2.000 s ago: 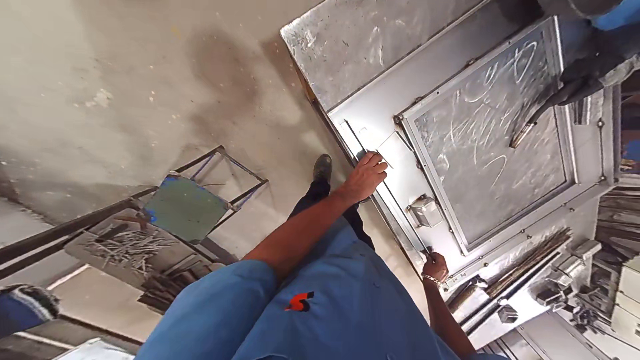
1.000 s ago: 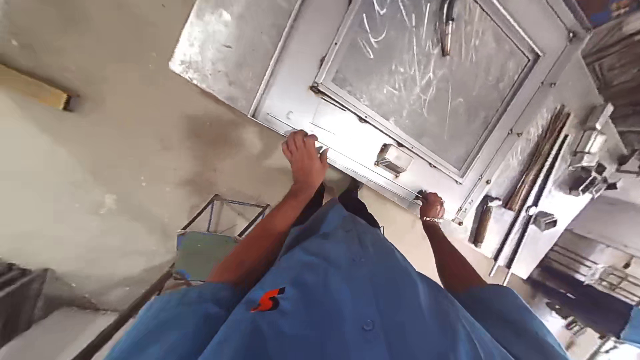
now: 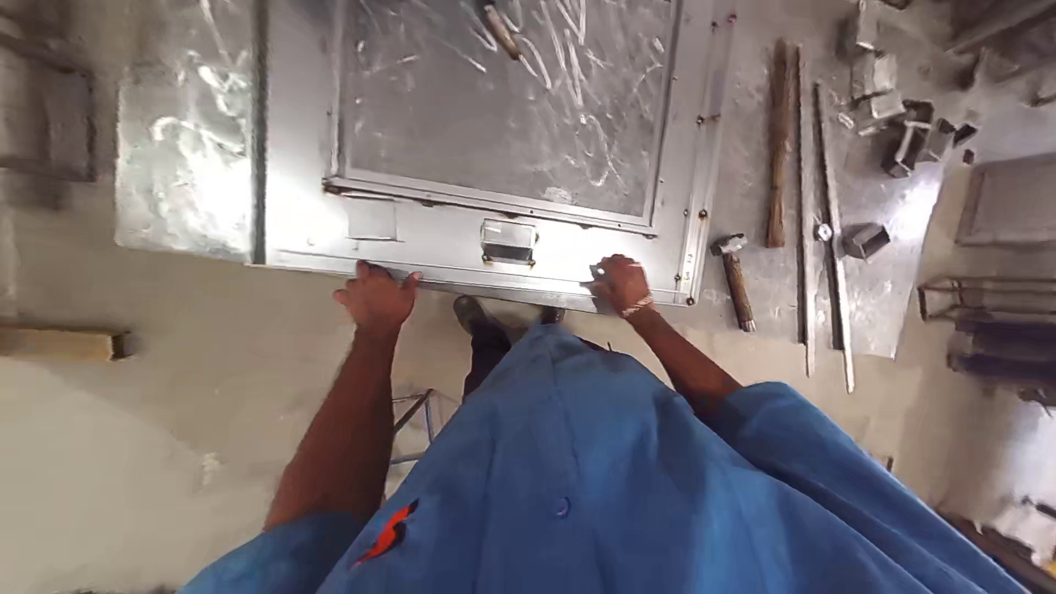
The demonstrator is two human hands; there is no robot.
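Before me on a metal-topped table lies a sheet-metal panel [image 3: 297,206] with a raised rectangular frame [image 3: 495,198] on it. Along the panel's near edge runs a thin metal strip [image 3: 487,289]. My left hand [image 3: 378,297] rests at that edge, left of centre, its fingertips over the strip. Near the right end of the edge, my right hand [image 3: 620,285] is closed around a small object that its fingers mostly hide. A rectangular metal fitting [image 3: 508,241] sits on the panel between my hands.
A hammer [image 3: 737,282], a wooden strip [image 3: 779,148] and two long metal bars [image 3: 832,206] lie to the right, with several metal blocks [image 3: 866,240] beyond. A tool handle [image 3: 502,33] shows inside the frame. A wooden beam [image 3: 62,343] lies on the floor at left.
The view has turned and shifted strongly. Both hands have stayed at the panel's near edge. A gloved hand seen at the upper right two seconds ago is out of view.
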